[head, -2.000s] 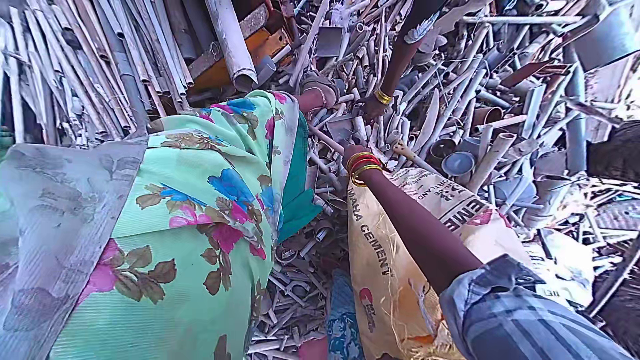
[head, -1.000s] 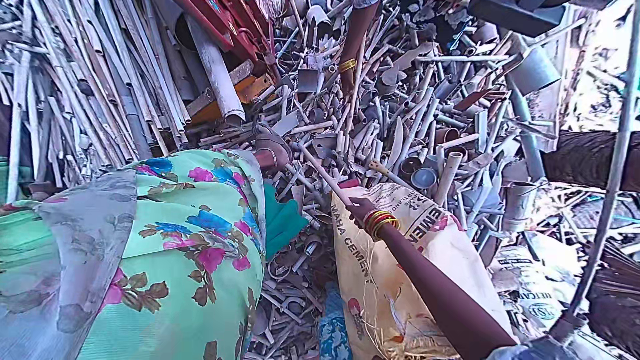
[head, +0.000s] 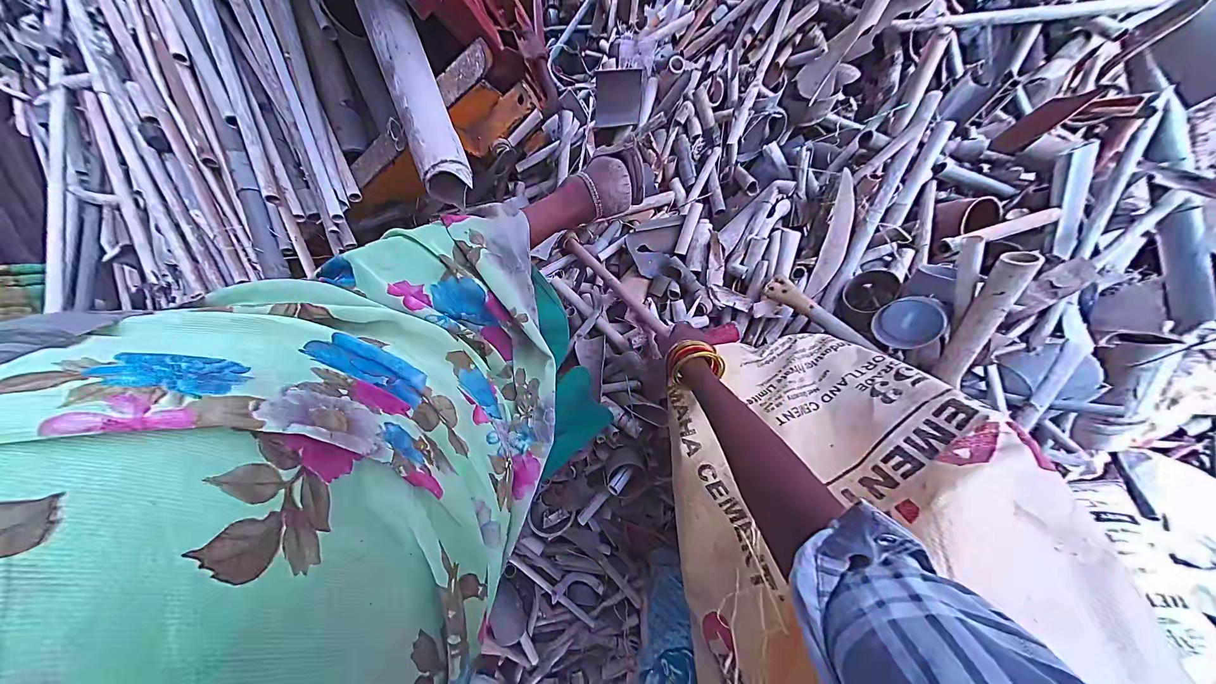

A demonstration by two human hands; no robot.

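From the lower right my right arm reaches in, with red and yellow bangles and a blue plaid sleeve. My right hand (head: pixel 677 344) is closed around a thin brownish rod (head: pixel 613 285), which slants up and left toward a foot with an anklet (head: pixel 605 185). A small red piece (head: pixel 722 333) shows beside the knuckles; what it belongs to is unclear. Below the wrist lies a cream woven cement sack (head: pixel 836 408) with printed writing, partly under my forearm. My left hand is not in view. Green floral cloth (head: pixel 332 418) covers the lap and leg at left.
Cut plastic pipe pieces (head: pixel 703 228) cover the ground. Long pipes (head: pixel 171 142) lean at upper left, near a wide grey pipe (head: pixel 413 90) and an orange object (head: pixel 489 114). A round grey cap (head: pixel 909 323) lies above the sack. Blue plastic (head: pixel 668 617) lies left of the sack.
A second bangled arm, at the top in both earlier frames, is out of view. My right hand still holds the rod. The view has shifted.
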